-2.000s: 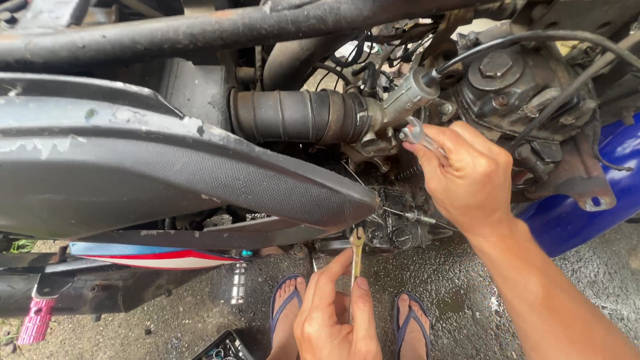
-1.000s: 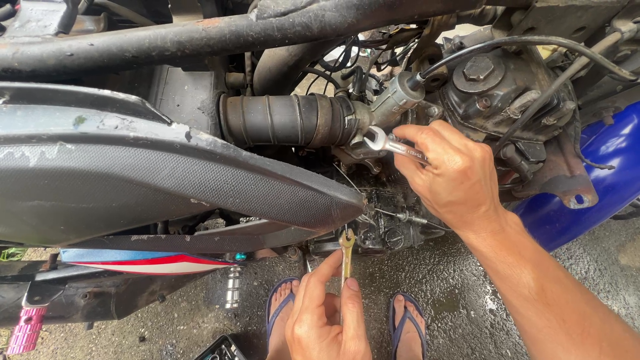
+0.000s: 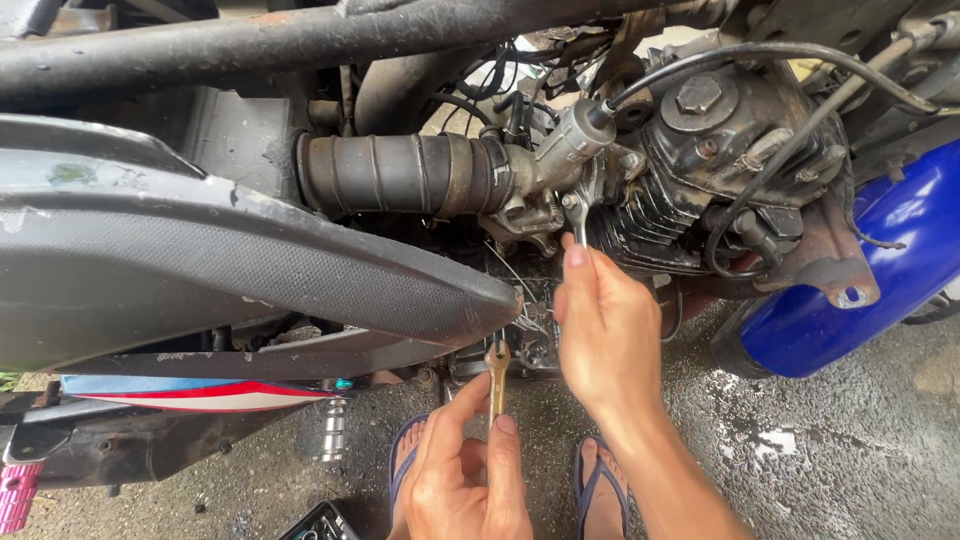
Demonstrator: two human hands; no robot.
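Observation:
My right hand point(image 3: 611, 322) grips a silver open-end wrench point(image 3: 581, 214), its jaw at a bolt point(image 3: 568, 201) between the carburetor point(image 3: 536, 191) and the finned engine cylinder point(image 3: 649, 217). Lower down, my left hand point(image 3: 469, 465) holds a brass-coloured open-end wrench point(image 3: 497, 375) upright between thumb and fingers, near the tip of the black plastic side panel point(image 3: 420, 300). A ribbed rubber intake duct point(image 3: 397, 174) joins the carburetor from the left. Whether the silver jaw is fully seated on the bolt, I cannot tell.
A black cable point(image 3: 750, 49) arches over the cylinder head point(image 3: 697, 135). The frame tube point(image 3: 225, 49) crosses the top. At the right is a blue fender point(image 3: 847, 277). A tool case point(image 3: 322, 521) lies on the wet ground point(image 3: 750, 450), beside my sandalled feet. A pink footpeg point(image 3: 19, 491) sticks out lower left.
The silver wrench has turned from pointing left, clear of the bolt, to upright at it, and my right hand has moved below it. My left hand still holds the brass-coloured wrench.

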